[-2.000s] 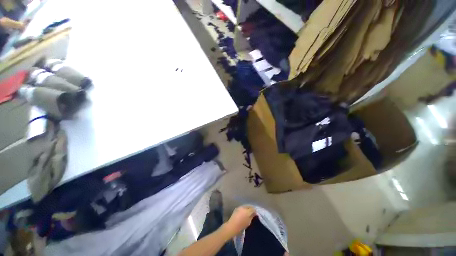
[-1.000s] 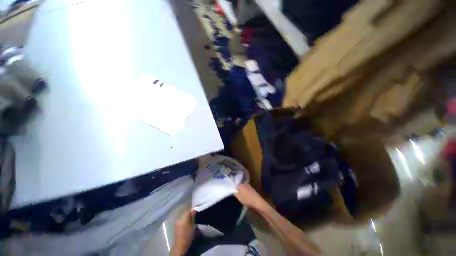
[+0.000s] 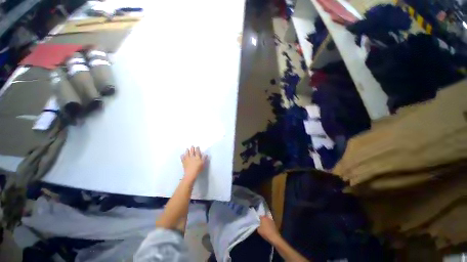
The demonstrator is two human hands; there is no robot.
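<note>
My left hand (image 3: 193, 162) lies palm down on the white table (image 3: 153, 123) near its front right corner, fingers spread. Glare hides whether a paper sheet is under it. My right hand (image 3: 267, 228) grips the rim of a whitish printed sack (image 3: 228, 217) just below the table's front edge. Dark cloth (image 3: 252, 250) shows in the sack's mouth. The sack's lower part is cut off by the picture's edge.
Olive-brown rolls (image 3: 82, 82) with white bands and red fabric (image 3: 50, 55) lie at the table's left. An open carton (image 3: 278, 199) with dark cloth stands at right, beside hanging brown patterns (image 3: 409, 158). Dark scraps (image 3: 276, 112) litter the floor.
My left hand has left the sack and moved up onto the table. My right hand still holds the sack's rim. The white sheet seen on the table earlier is not discernible now.
</note>
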